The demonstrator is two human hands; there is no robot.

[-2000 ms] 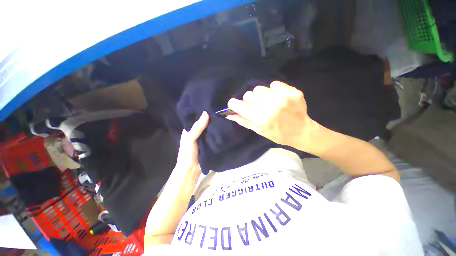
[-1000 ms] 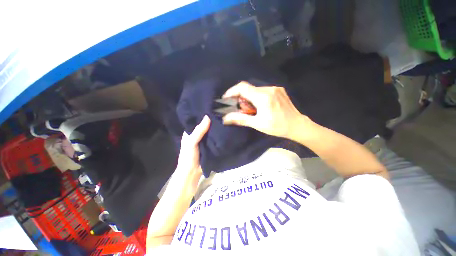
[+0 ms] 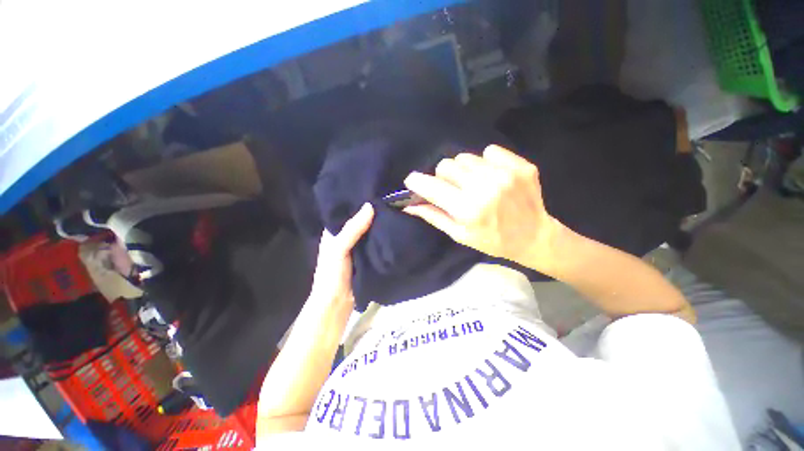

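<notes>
A navy garment (image 3: 388, 251) lies bunched in the lap. My left hand (image 3: 339, 251) grips its near left side, with the thumb on top and the other fingers hidden under the cloth. My right hand (image 3: 494, 207) is closed around the thread snips (image 3: 398, 197). Their short silvery blades point left, close to my left thumb tip and against the cloth. The handle is mostly hidden in the fist. Loose threads are too fine to make out.
A white table (image 3: 132, 53) with a blue edge curves across the upper left. Dark garments (image 3: 599, 167) lie to the right. A red crate (image 3: 106, 379) holds dark cloth at lower left. A green basket (image 3: 740, 53) is at upper right.
One second ago the snips were tilted with blades spread and red handle showing. Now my right hand has turned over, the blades look edge-on and the handle is mostly covered. My left hand barely moved.
</notes>
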